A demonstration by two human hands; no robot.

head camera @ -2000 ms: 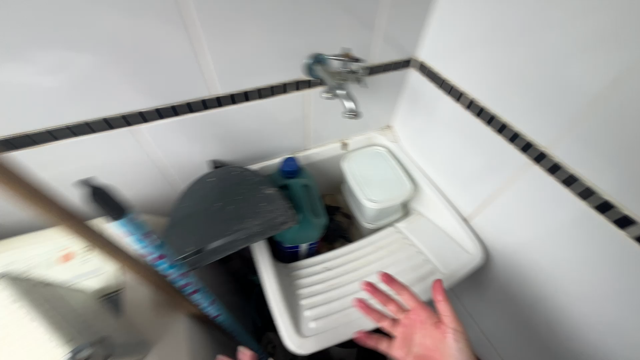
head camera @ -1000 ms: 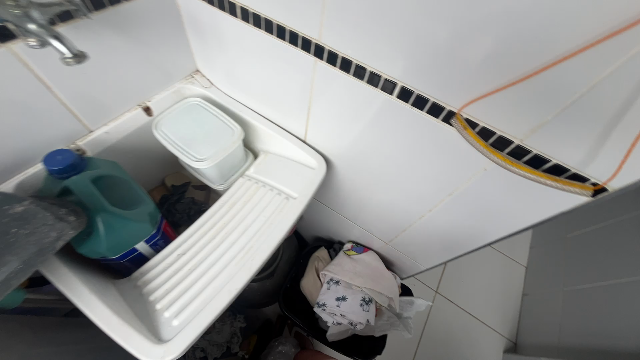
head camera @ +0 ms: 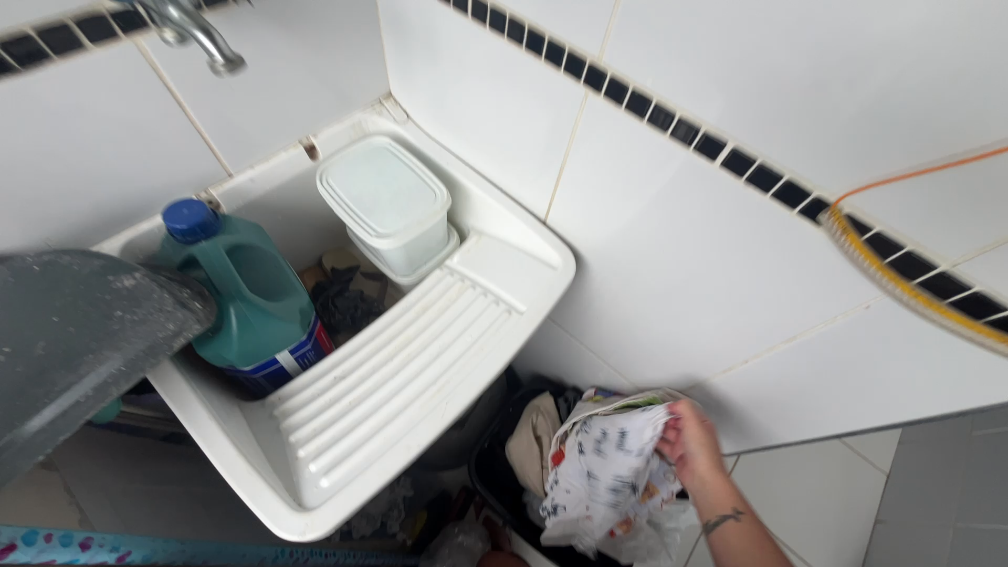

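My right hand pinches the upper edge of a white cloth with dark printed marks at the lower right. That cloth lies among other fabrics, a beige one beside it, in a black bin on the floor. Some clear plastic shows under the cloth. My left hand cannot be made out. Left of the bin is a white laundry sink with a ribbed washboard. In its basin stand a green jug with a blue cap and a lidded white plastic container.
A dark grey plastic piece juts over the sink's left side. A metal faucet sticks out from the tiled wall. On the right wall hangs a yellow and clear hose with an orange cord. A patterned blue pole crosses the lower left.
My right hand, out of view one second ago, has come to the bin and taken hold of the printed cloth, which is now lifted at one edge. Earlier the view swung right.
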